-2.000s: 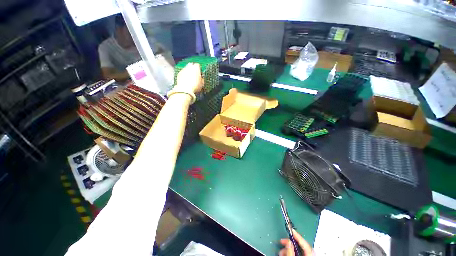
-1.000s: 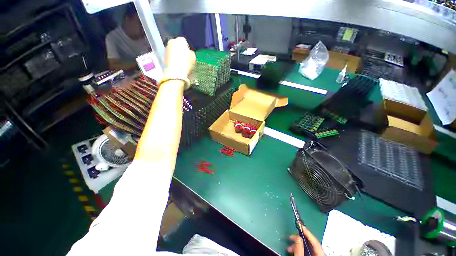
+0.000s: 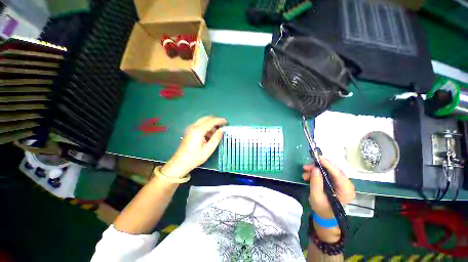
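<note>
A flat green PCB panel [image 3: 251, 149] with a pale and dark grid lies on the green mat by the bench's front edge. My left hand [image 3: 199, 141] is at the panel's upper left corner, with thumb and fingertips close to or touching it; whether they pinch it is unclear. My right hand [image 3: 330, 187] holds the black soldering iron [image 3: 322, 166] to the right of the panel. Its metal shaft points up and away from me, clear of the panel. Two loose piles of short red lead wires, a nearer one [image 3: 152, 126] and a farther one [image 3: 172, 91], lie left of the panel.
An open cardboard box [image 3: 143, 59] with red wire bundles [image 3: 179, 47] stands back left, beside a black ridged rack [image 3: 92, 77]. A black fan [image 3: 305, 71] stands behind the iron. A tip cleaner pot [image 3: 388, 152] sits on a white sheet [image 3: 328, 123] at right, beside a dark unit [image 3: 409, 148].
The view has turned down to the bench front. My left hand has come back from the stacked green boards at the rear. A panel now lies before me. My right hand still holds the iron.
</note>
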